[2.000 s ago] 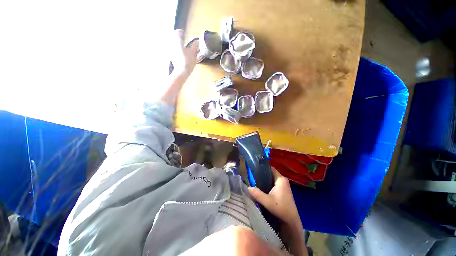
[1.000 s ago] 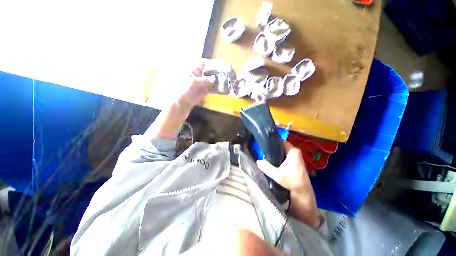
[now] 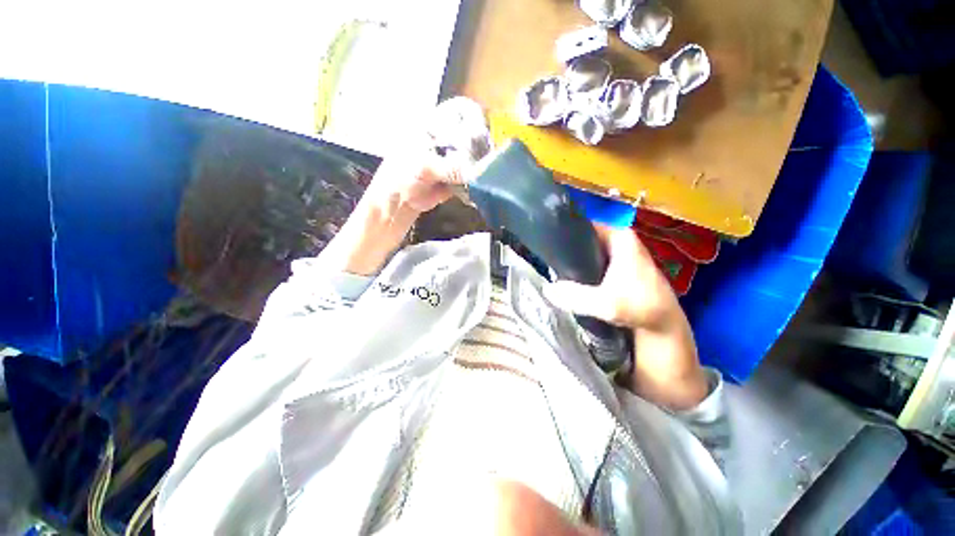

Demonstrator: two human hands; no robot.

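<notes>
My left hand (image 3: 414,183) holds a small grey-white fabric piece (image 3: 461,126) at the board's front left corner; the piece is bright and partly washed out. My right hand (image 3: 618,283) grips a black curved trimmer (image 3: 545,220). The trimmer's wide head is right beside the held piece and my left fingers; I cannot tell whether it touches. Several more open, ring-like fabric pieces (image 3: 622,103) lie in a loose group on the brown board (image 3: 733,126).
The board has a yellow front edge (image 3: 628,183). A bright white surface (image 3: 209,63) lies to the left with a curved yellowish mark (image 3: 333,73). Red items (image 3: 675,246) sit under the board edge. A blue bin (image 3: 775,262) stands right, blue panels (image 3: 105,209) left.
My left hand has taken a fabric piece off the board and brought it to the front edge. My right hand has raised the trimmer to it. The board appears higher in view.
</notes>
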